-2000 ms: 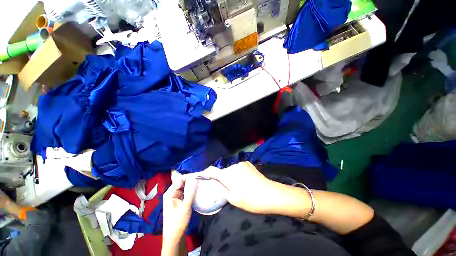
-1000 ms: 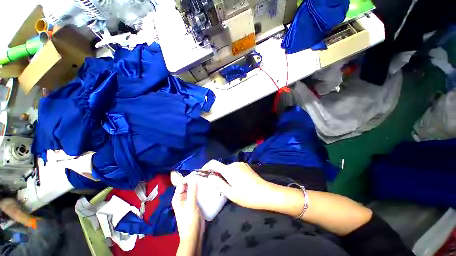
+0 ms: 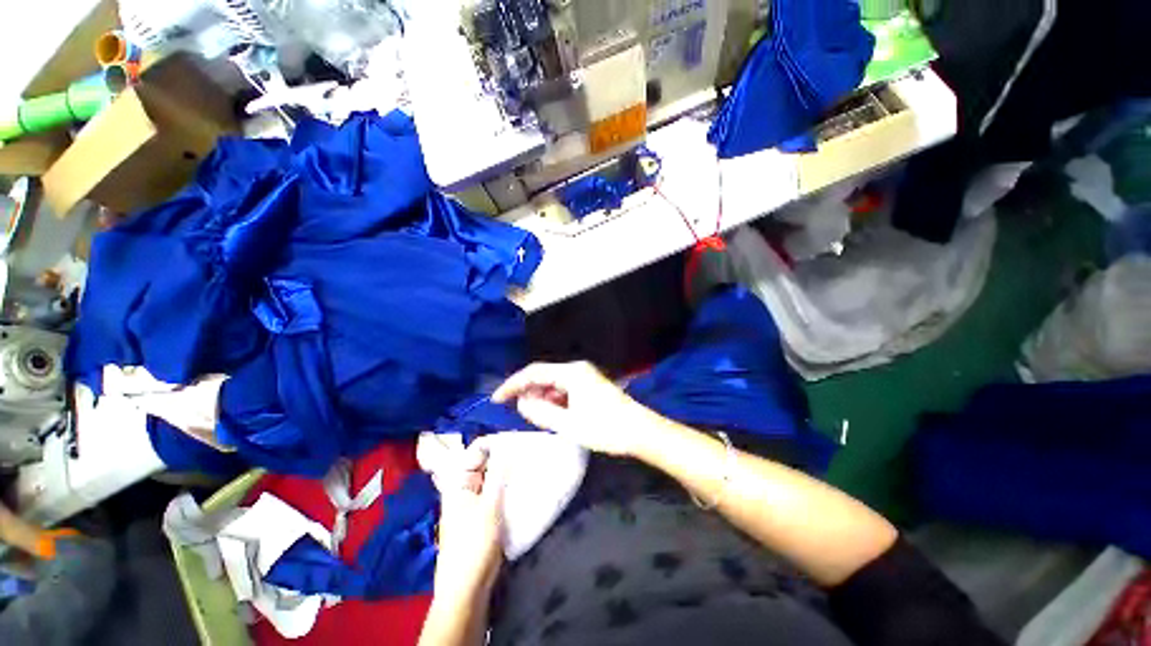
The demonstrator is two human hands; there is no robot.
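Observation:
A smooth white rounded cup [image 3: 540, 486] is held over my lap, against the dark star-patterned clothing. My left hand [image 3: 467, 505] grips its left edge, with fingers and thumb pinched at the top corner. My right hand [image 3: 574, 404] is just above the cup, with its fingers curled. A small dark reddish spot shows between those fingers, but I cannot tell whether it is a tool. Royal blue satin cloth [image 3: 707, 379] lies on my lap behind the hands.
A large blue garment pile [image 3: 366, 278] covers the table at left. An overlock machine [image 3: 612, 95] stands ahead. A bin [image 3: 208, 581] at lower left holds white and blue offcuts over red cloth. A cardboard box [image 3: 139, 133] is at upper left. Another person's hand [image 3: 19, 533] shows at the left edge.
My right hand has lifted off the cup's top edge and moved slightly up. The white cup now shows more fully, with its broad face visible. The view has shifted a little.

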